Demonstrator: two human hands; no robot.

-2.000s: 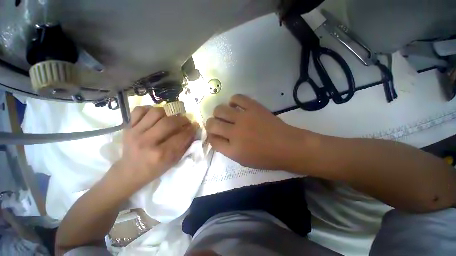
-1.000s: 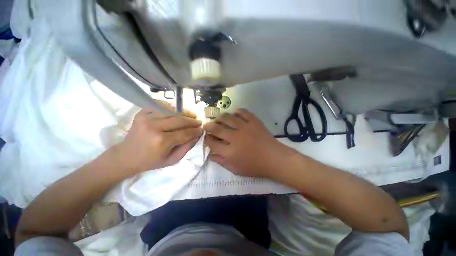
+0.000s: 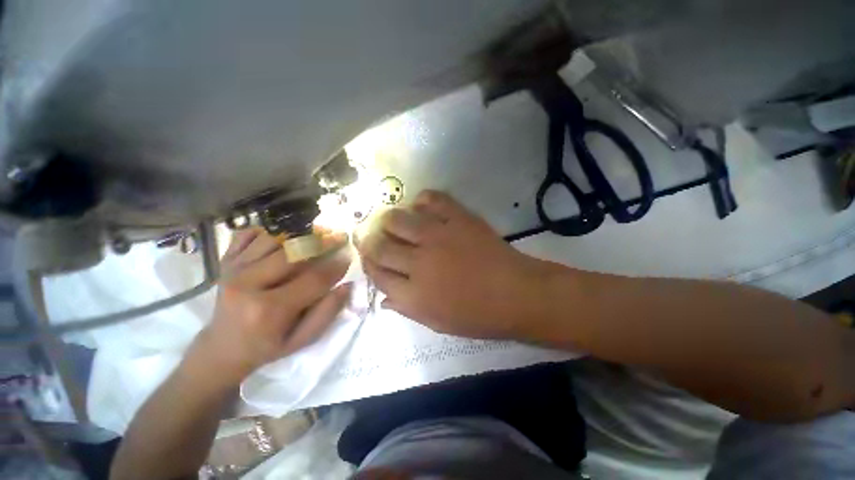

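The white garment (image 3: 305,367) lies under and left of my hands, with a narrow edge of it running between them just in front of the needle area. My left hand (image 3: 277,291) lies on the cloth with its fingertips on that edge, left of the needle. My right hand (image 3: 441,262) has its fingers curled onto the same edge from the right. The presser foot and needle (image 3: 345,202) are washed out by the lamp glare. The sewing machine head (image 3: 234,103) fills the top left.
Black-handled shears (image 3: 592,173) lie right of the needle, with a slim metal tool (image 3: 647,117) and a small dark-ended tool (image 3: 720,178) beside them. A printed ruler (image 3: 459,351) runs along the table's front edge. White cloth (image 3: 647,431) hangs below it.
The view has swung and moved closer, so the machine head and shears look larger. My hands remain at the cloth edge by the needle; my left fingers look a little more spread.
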